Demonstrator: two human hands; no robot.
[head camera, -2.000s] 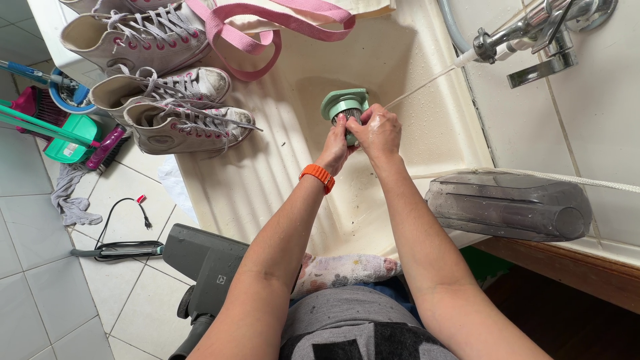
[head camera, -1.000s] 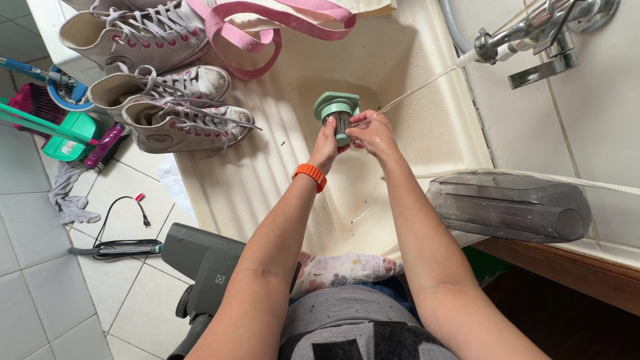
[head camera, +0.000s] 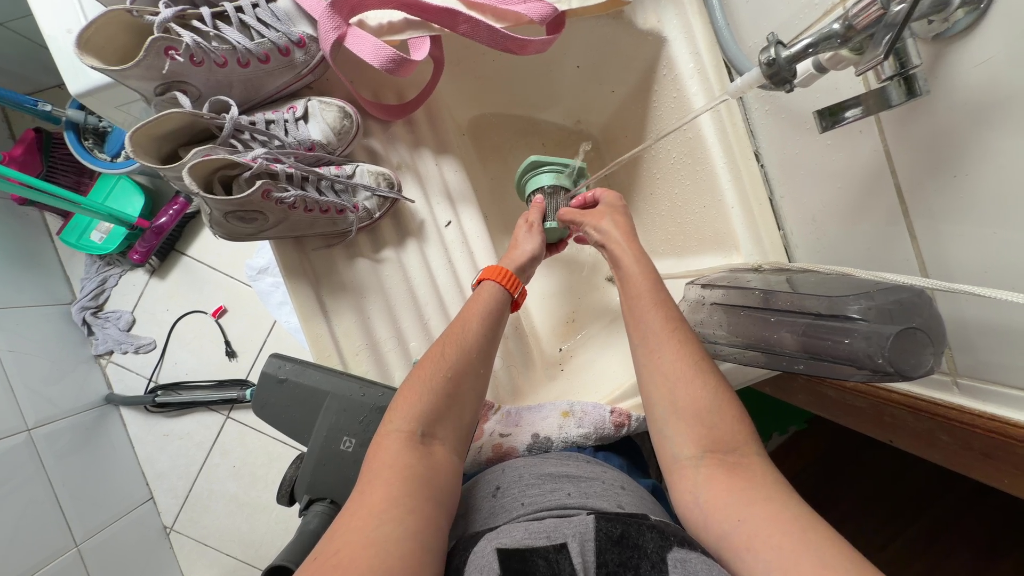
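Observation:
My left hand, with an orange band at its wrist, grips a green vacuum-cleaner filter that has a metal mesh body. The filter is held over the basin of a cream laundry sink, its wide rim away from me. My right hand is at the filter's right side, thumb and fingertips close together against the mesh; whether they pinch anything is hidden. A thin stream of water runs from the chrome tap at the upper right onto the filter and splashes up by its rim.
Several white high-top sneakers and a pink strap lie on the sink's left and far side. A translucent dust container rests on the right edge. A floral towel hangs at the front. A grey vacuum head, cord and brooms are at left.
The filter and both hands have shifted slightly within the basin. My right hand's fingers have moved along the mesh, and water now splashes up at the rim.

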